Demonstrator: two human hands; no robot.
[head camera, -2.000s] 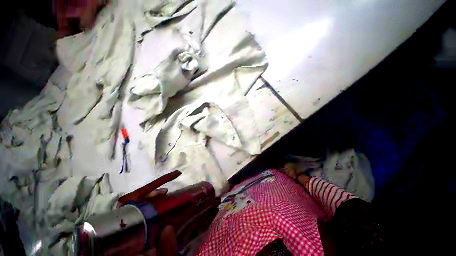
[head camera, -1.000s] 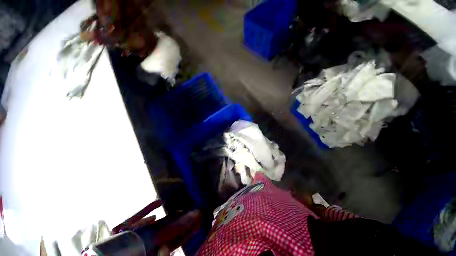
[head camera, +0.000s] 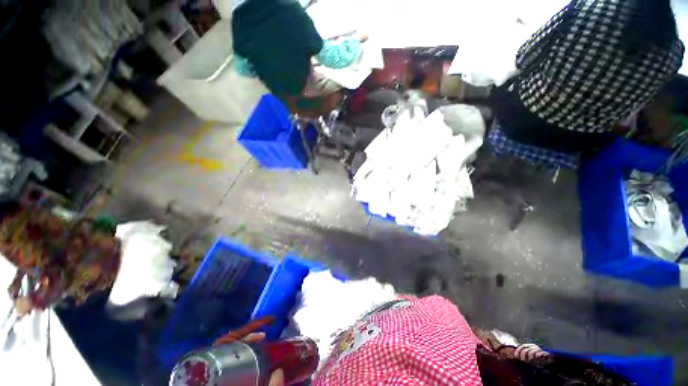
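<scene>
A flask (head camera: 287, 363) with a dark red body and shiny steel end lies slantwise at the bottom left of centre. My left hand (head camera: 253, 332) is shut around it; its fingers show above and below the flask. My right hand (head camera: 489, 339) is small and blurred at the apron's right edge, beside a striped cuff. Something pale shows by it, and I cannot tell whether it is held. The pink-white gingham apron (head camera: 426, 343) covers my front.
Blue crates (head camera: 275, 136) stand on the grey floor, one near my left hand. White cloth is heaped (head camera: 422, 170) ahead. People sit at the left, at the top in dark green (head camera: 275, 41), and at the upper right in checks (head camera: 603, 64). A white table corner (head camera: 68, 354) is lower left.
The view has swung from the cloth-covered table to the aisle, and the table now shows only at the lower left. The flask stays in my left hand. More people and crates have come into view.
</scene>
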